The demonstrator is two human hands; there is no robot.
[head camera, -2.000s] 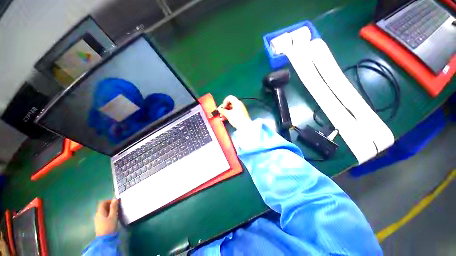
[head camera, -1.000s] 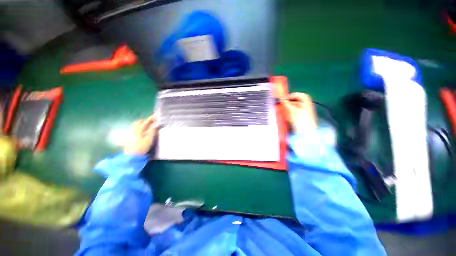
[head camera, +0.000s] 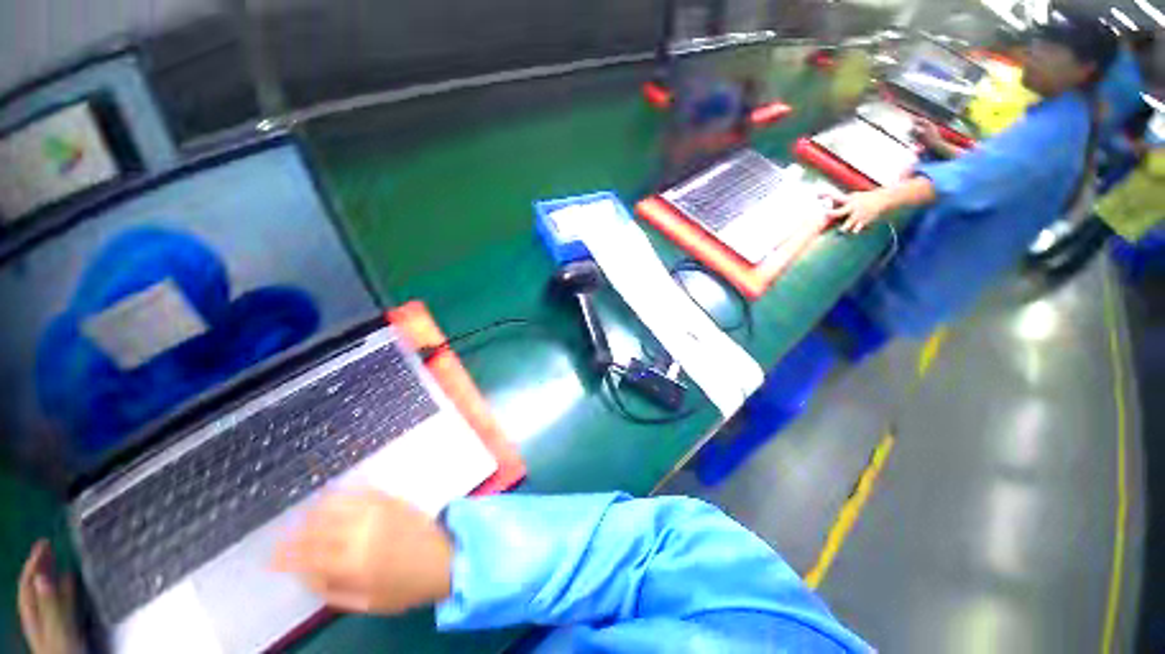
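Observation:
The open laptop (head camera: 268,460) stands on an orange-red carrier tray (head camera: 463,399). Its screen (head camera: 166,307) shows a blue swirl and a small white window. A black cable (head camera: 479,332) runs to its right side. My right hand (head camera: 364,549) is blurred over the palm rest near the touchpad; it appears to hold nothing, and whether it touches is unclear. My left hand (head camera: 49,607) is at the laptop's left edge, cut off by the picture's lower left rim; its grip is hard to tell.
Right of the laptop lie a black barcode scanner (head camera: 590,319), a black adapter (head camera: 654,383), white label strips (head camera: 677,319) over the bench edge and a blue box (head camera: 562,228). Beyond, a person in a blue smock (head camera: 1009,192) works at another laptop (head camera: 747,198). Another screen (head camera: 58,160) stands behind mine.
My right hand has left the cable plug at the laptop's right side and moved over the palm rest. The view has swung right, bringing the neighbouring person in and my left hand to the rim.

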